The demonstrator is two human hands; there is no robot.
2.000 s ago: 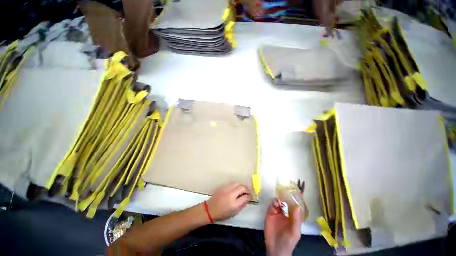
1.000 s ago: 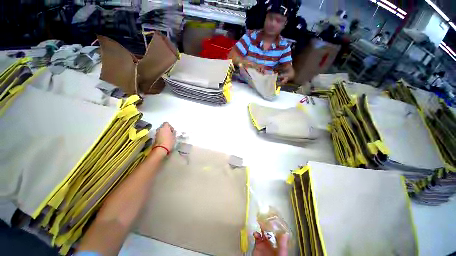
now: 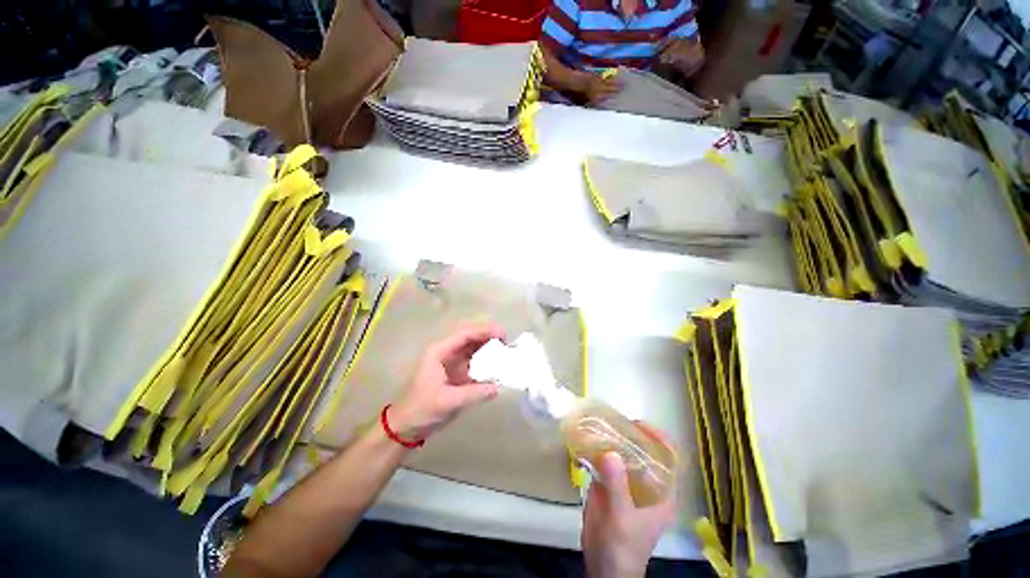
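A beige bag body (image 3: 395,373) lies flat in front of me, with yellow edging down both sides and two grey tabs at its top edge. My left hand (image 3: 454,382) holds a crumpled white rag (image 3: 514,364) between thumb and fingers above the panel. My right hand (image 3: 627,497) grips a clear glue bottle (image 3: 623,449) with amber glue, tilted with its nozzle towards the left. The nozzle end is at the rag, which hides the tip. The bottle covers part of the panel's right edge.
A fanned left stack (image 3: 136,226) and a right stack (image 3: 847,418) flank the panel. Folded pieces (image 3: 678,198), another stack (image 3: 457,79) and brown parts (image 3: 305,85) lie across the table. A person in a striped shirt (image 3: 621,40) sits opposite. A waste bin (image 3: 215,531) is at lower left.
My left hand has come back from the table beyond the panel's top left corner and now holds the white rag. The bottle has been raised and tilted to meet it. The view has tipped down.
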